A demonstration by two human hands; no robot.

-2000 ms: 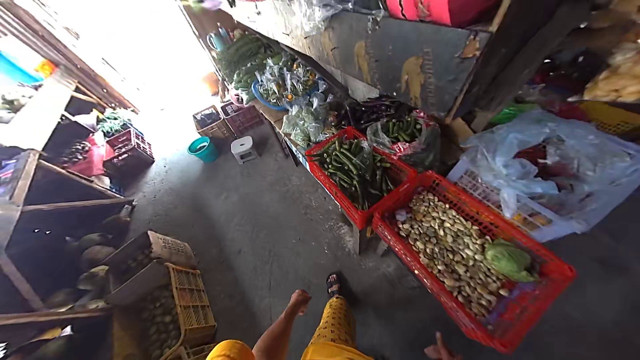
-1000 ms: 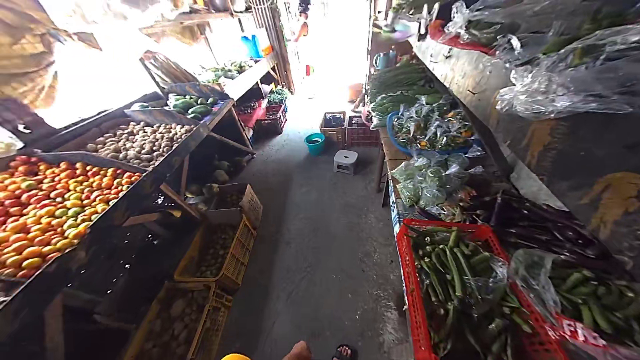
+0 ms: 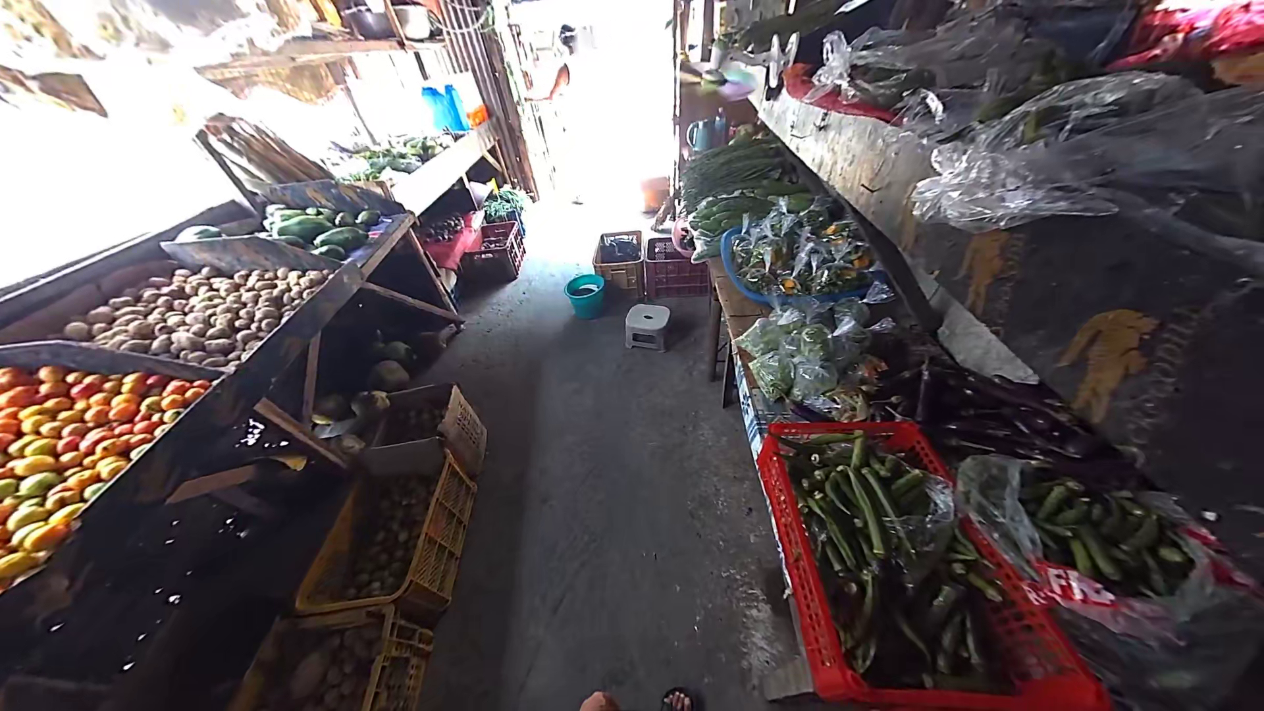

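Observation:
At the bottom edge shows a small patch of skin, seemingly my left hand (image 3: 598,702); its fingers cannot be made out, nor whether it holds anything. A sandalled foot (image 3: 677,700) is just right of it on the concrete floor. My right hand is out of the picture. Nearest on the right stands a red plastic crate (image 3: 839,429) of okra-like green pods (image 3: 869,504). Beside it lies a clear plastic bag of green vegetables (image 3: 1096,533), with dark eggplants (image 3: 1017,410) behind.
Tomatoes (image 3: 74,425) and potato-like tubers (image 3: 202,316) fill the sloping wooden stall on the left. Yellow crates (image 3: 434,543) line the floor below. A white stool (image 3: 647,326), a teal bucket (image 3: 585,296) and crates (image 3: 676,269) stand farther along the aisle.
The view has swung up and left, bringing the stall of tomatoes in. The right hand and the crate of shell-like pale produce, seen two seconds ago, are out of view.

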